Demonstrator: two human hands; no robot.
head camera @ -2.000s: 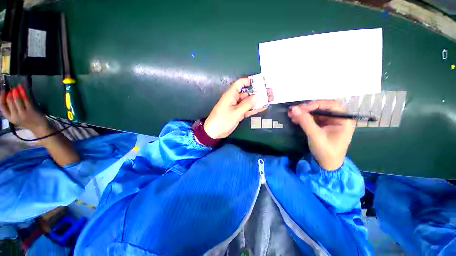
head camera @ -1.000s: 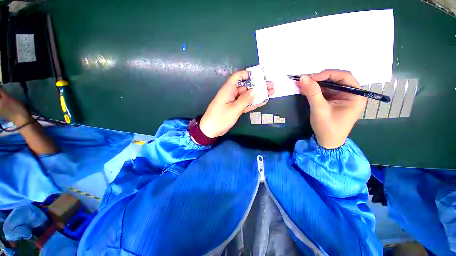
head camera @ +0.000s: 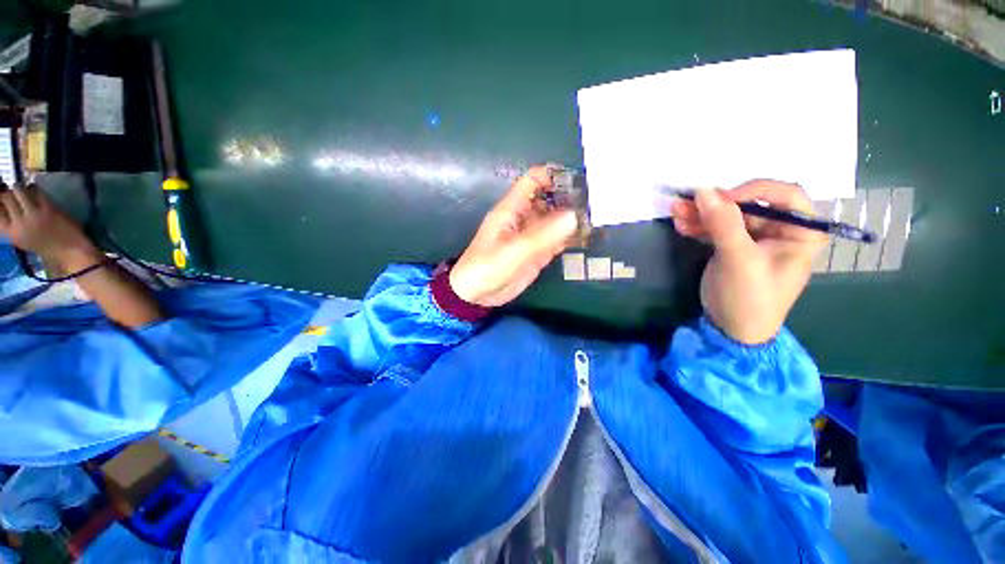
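My left hand [head camera: 512, 240] holds a small circuit board module [head camera: 568, 190] at its fingertips, beside the left edge of the white paper sheet [head camera: 722, 138]. The module looks dark now and is partly hidden by the fingers. My right hand [head camera: 755, 248] grips a thin black pen-like tool [head camera: 810, 220], its tip pointing left over the paper's lower part. A short row of small pale grey pads [head camera: 598, 268] lies below the paper. Several upright grey adhesive strips [head camera: 882, 231] lie right of my right hand, which stands close to them.
At the left lie a screwdriver with a yellow handle [head camera: 176, 226] and a black box with a white label [head camera: 110, 105]. A neighbour's hand [head camera: 44, 226] is at the far left by a thin cable. The dark green bench top [head camera: 364, 88] spans the view.
The module has turned from its bright white face to a darker side. The right hand moved up from below the paper, then slightly right, with the tool. The neighbour's hand has shifted.
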